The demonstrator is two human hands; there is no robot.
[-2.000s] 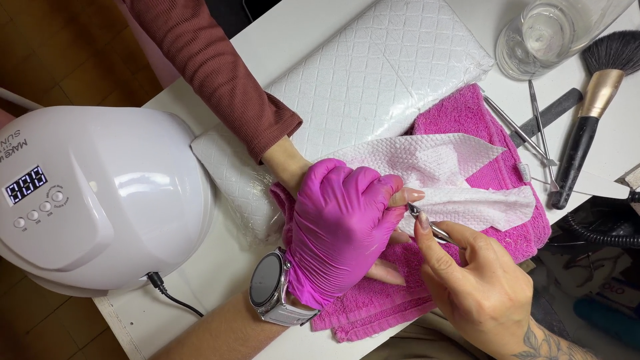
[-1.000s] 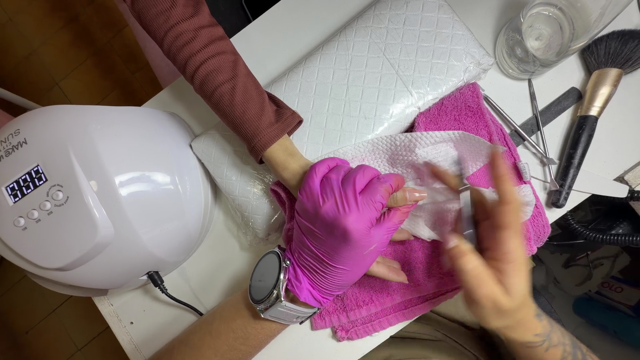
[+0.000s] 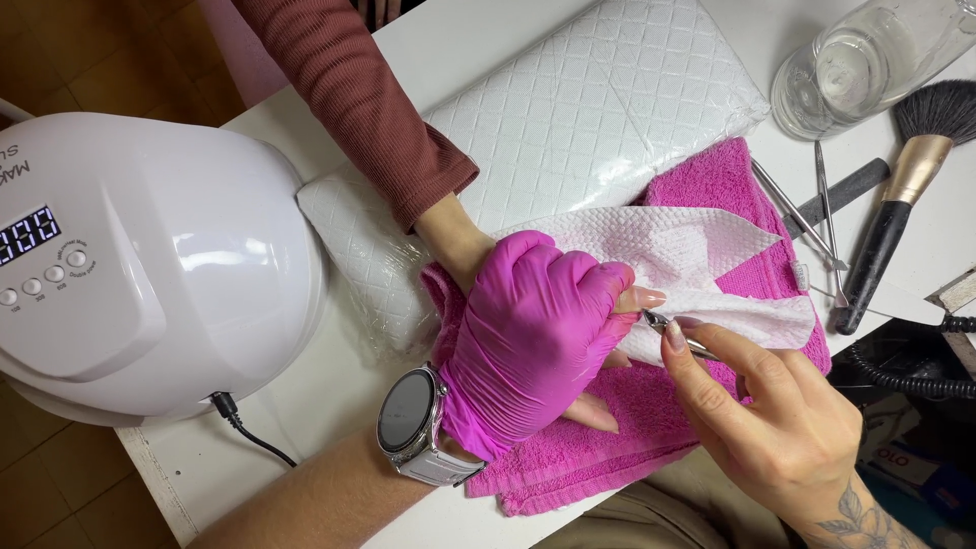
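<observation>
My left hand [image 3: 534,335], in a pink glove with a watch at its wrist, grips a finger [image 3: 640,299] of another person's hand. Bare, my right hand [image 3: 762,412] holds metal cuticle nippers [image 3: 698,349], whose tips are at the side of that finger near the nail. Whether the tips touch the skin cannot be told. More of the person's fingers [image 3: 592,412] show below my glove. A white paper towel [image 3: 671,240] lies crumpled under the finger, on a folded pink towel [image 3: 579,465].
A white nail lamp [image 3: 221,259] stands at left, its cord on the white table [image 3: 320,488]. Behind the hands lies a quilted, plastic-wrapped cushion [image 3: 579,99]. At right are a glass jar [image 3: 846,72], black brush [image 3: 877,259], nail file [image 3: 846,194] and metal tools [image 3: 793,206].
My right hand, blurred and off the finger one second ago over the paper towel, is back at the finger with the nippers. The paper towel's edge has shifted. My left hand keeps its hold.
</observation>
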